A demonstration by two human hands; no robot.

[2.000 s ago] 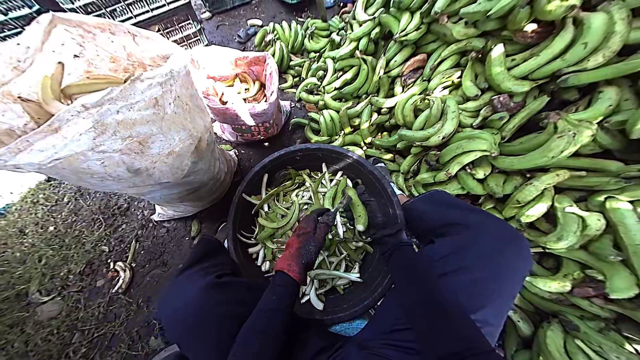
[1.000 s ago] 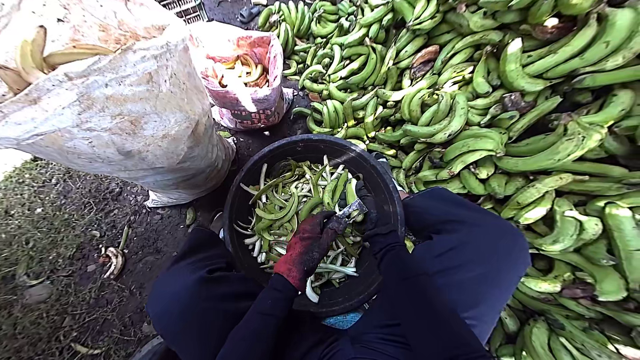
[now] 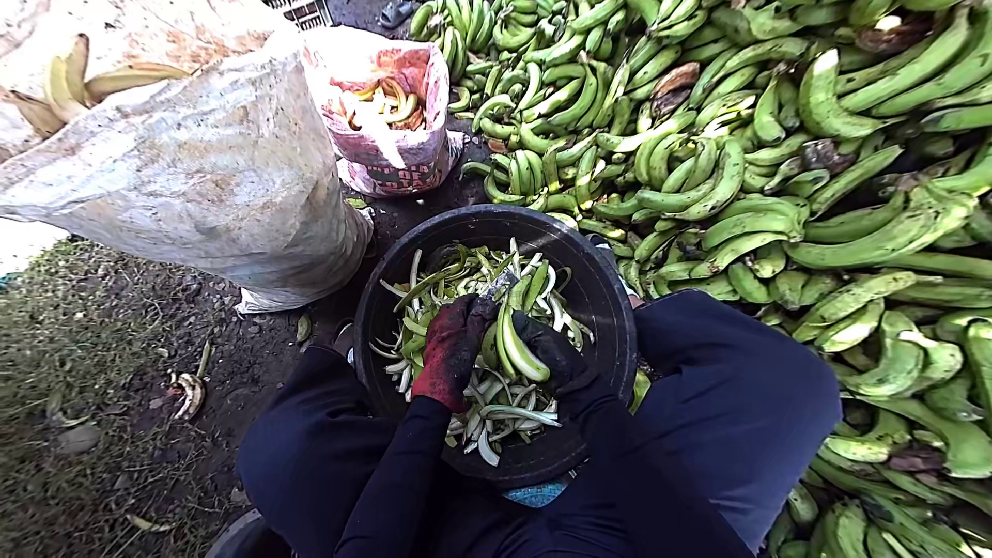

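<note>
My left hand (image 3: 456, 349), in a red and black glove, is closed on a tool with a short flat blade (image 3: 498, 285), seemingly a knife; its handle is hidden. My right hand (image 3: 552, 350), in a dark glove, holds a green plantain or banana (image 3: 521, 345) by its side, with a pale cut strip along it. Both hands are over a round black tub (image 3: 612, 310) between my legs. Green and whitish strips of peel (image 3: 518, 415) fill much of the tub, around and below the hands.
A large heap of green plantains or bananas (image 3: 697, 178) spreads at the right. A tall whitish sack (image 3: 232, 178) with yellowish peels (image 3: 70, 77) at its top stands at the left. Behind the tub is a pink sack (image 3: 395, 155) of peels. Grass and dark soil lie lower left.
The fruit in my right hand, upright two seconds ago, now slants down to the right with a pale strip facing up. My left hand's blade has moved to the fruit's upper end.
</note>
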